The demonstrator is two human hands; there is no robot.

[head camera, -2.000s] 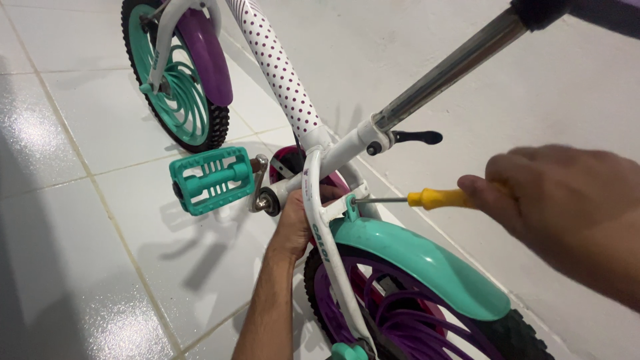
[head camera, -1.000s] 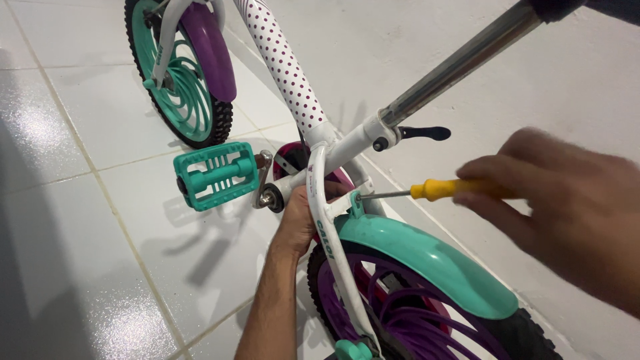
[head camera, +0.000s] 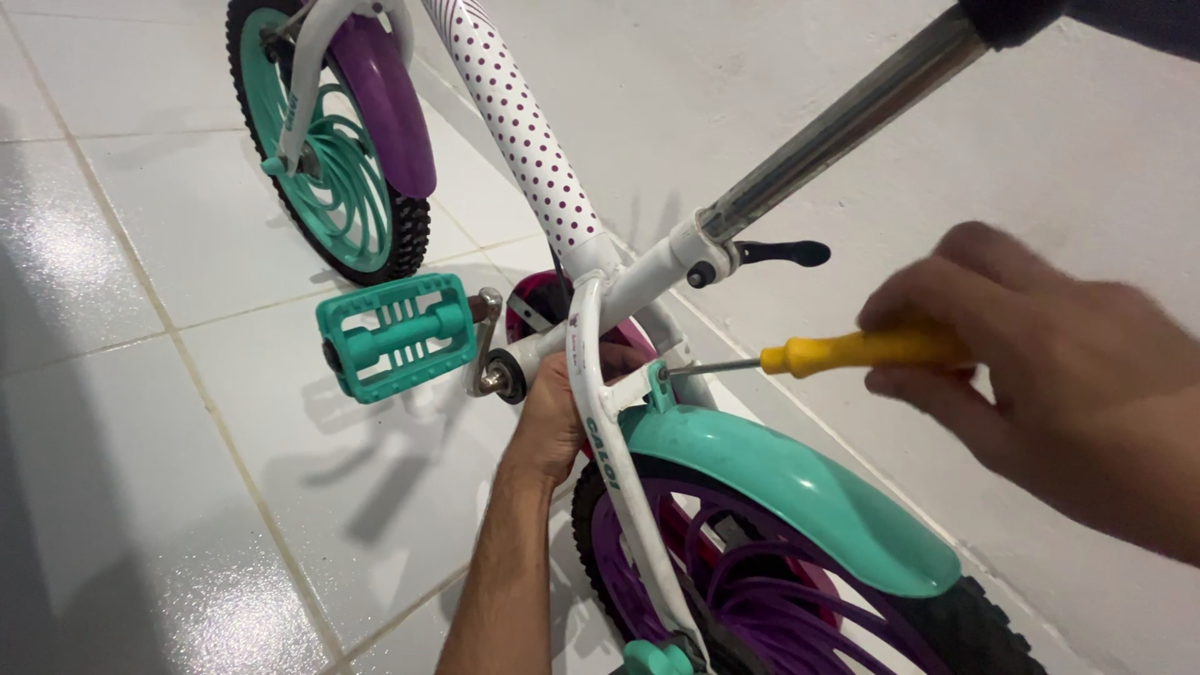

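My right hand (head camera: pixel 1022 366) grips the yellow handle of a screwdriver (head camera: pixel 816 356), fingers and thumb around its end. The shaft points left, its tip at the screw in the tab of the teal rear fender (head camera: pixel 787 478). That tab sits against a small bracket on the white bicycle frame (head camera: pixel 623 469). My left hand (head camera: pixel 553 422) reaches up behind the frame tube, below the bracket; its fingertips are mostly hidden, so what they touch or hold cannot be told.
A teal pedal (head camera: pixel 398 337) on its crank juts out left. The front wheel (head camera: pixel 328 159) with its purple fender stands at upper left, the purple-spoked rear wheel (head camera: pixel 637 516) at the bottom. A seat-post clamp lever (head camera: pixel 783 253) sticks out right, near a pale wall (head camera: pixel 937 169).
The right hand has shifted and turned somewhat around the screwdriver handle. The screwdriver's tip has stayed at the fender tab, and the left hand remains behind the frame.
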